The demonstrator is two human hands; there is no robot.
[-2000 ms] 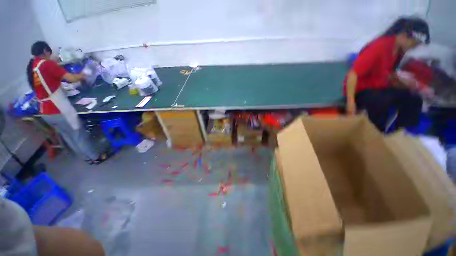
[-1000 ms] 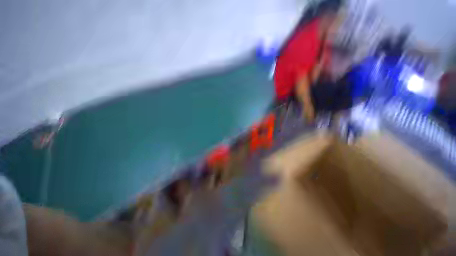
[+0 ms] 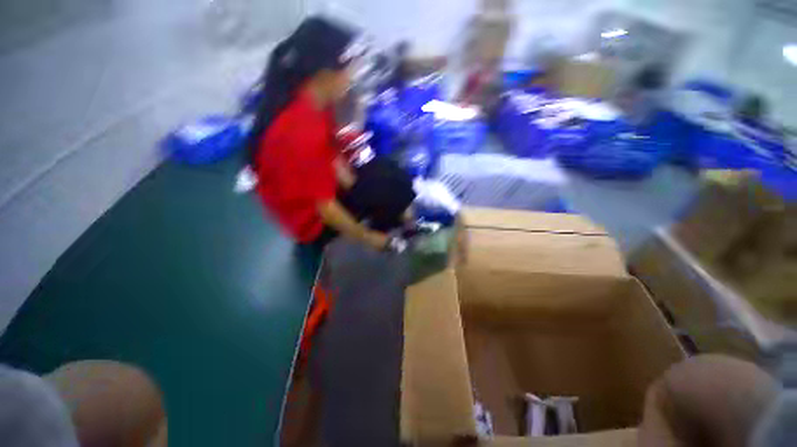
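A large open brown shipping carton [image 3: 430,362] stands in front of me, right of centre, flaps spread outward. A few thin white and dark pieces [image 3: 550,415] show low inside it; I cannot tell what they are. My left forearm [image 3: 114,397] shows at the bottom left and my right forearm [image 3: 699,397] at the bottom right, over the carton's near right corner. Both are cut off by the bottom edge. Neither hand is in the picture, so what they hold is hidden.
A dark-green worktable [image 3: 166,297] runs along the left. A person in red [image 3: 297,166] sits at its far end. Blue crates or bags [image 3: 603,144] with heaped goods lie behind. Another open brown carton [image 3: 743,236] is at the right. Grey floor lies between. The view is blurred.
The view has swung right, so the seated person and table now lie further left. More blue crates show behind. The carton is nearer the centre. My right forearm has come into view.
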